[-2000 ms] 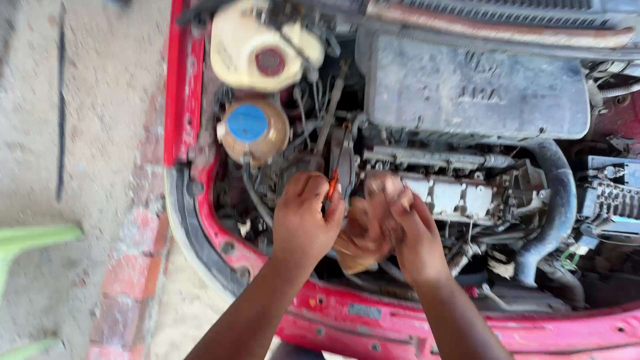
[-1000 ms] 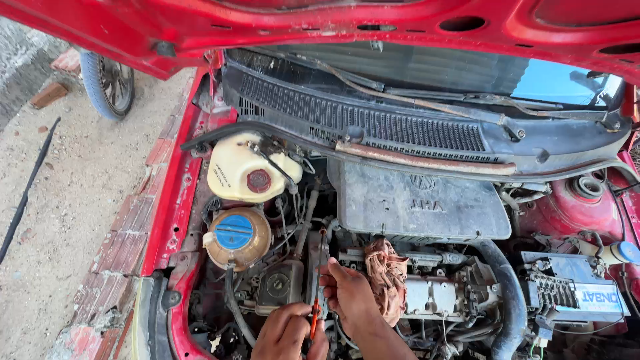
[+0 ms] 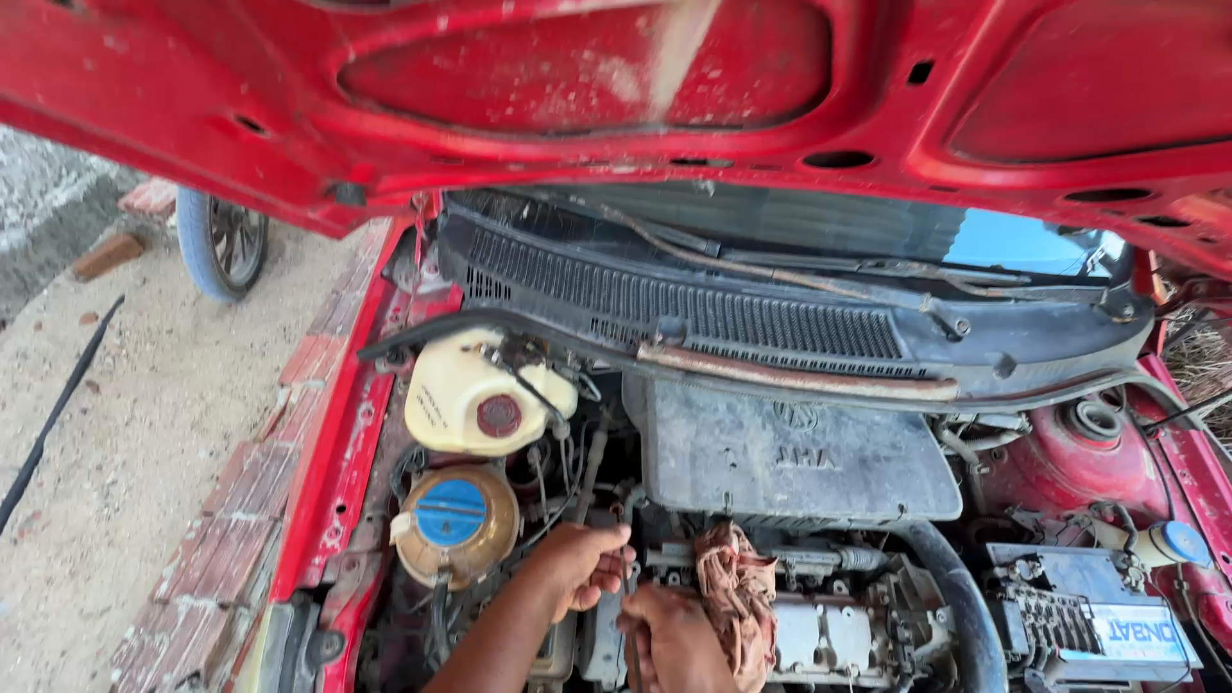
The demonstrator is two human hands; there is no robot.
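Observation:
Both of my hands are over the engine, left of a crumpled brown cloth rag. My left hand has its fingers curled at the upper part of a thin dark rod, beside the coolant reservoir with its blue cap. Lower down, my right hand is closed around the same rod, close to the rag's left side. The rod's ends are hidden or too small to make out; it looks upright in the view. Behind the hands lies the dark plastic engine cover.
The raised red hood spans the top. A cream fluid reservoir sits at the left, a battery and a thick black hose at the right. A rusty rod lies along the cowl. A wheel stands on the sandy ground.
The rag was in my hands two seconds ago; by one second ago it lay on the engine. My left hand has since moved up along the tool. The view has tilted up.

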